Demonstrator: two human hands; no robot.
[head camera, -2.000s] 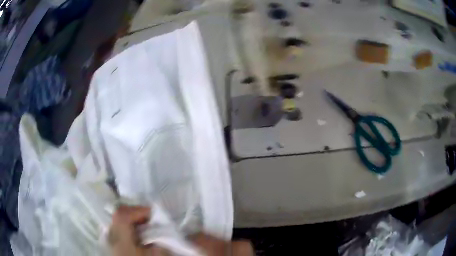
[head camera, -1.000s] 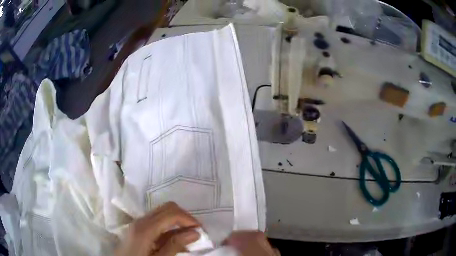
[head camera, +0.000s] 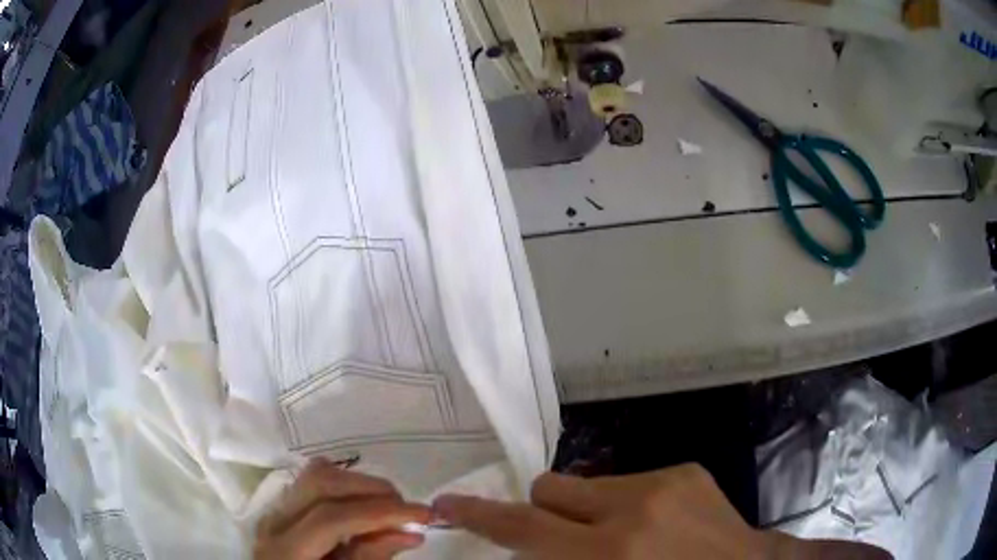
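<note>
The white garment (head camera: 317, 306) lies over the left part of the machine bed and hangs over its front and left edges, with dark double topstitching, a pointed pocket shape and a narrow welt opening. Its plain band (head camera: 470, 219) runs along the right side. My left hand (head camera: 339, 516) pinches the garment at the bottom of the view. My right hand (head camera: 623, 520) meets it there, fingertips on the cloth; a small white part shows between the fingers. The presser foot (head camera: 561, 113) stands right of the garment, with no cloth under it.
Shears with teal handles (head camera: 828, 197) lie on the bed (head camera: 678, 295), blades toward the machine. Small white scraps (head camera: 797, 317) lie near them. A crumpled shiny plastic bag (head camera: 864, 459) is below the table edge at the right. Blue striped cloth (head camera: 88, 148) is at the far left.
The bed and shears sit higher in view than one second ago. My right hand and forearm now show more fully, reaching in from the right. The cloth has flattened out since two seconds ago.
</note>
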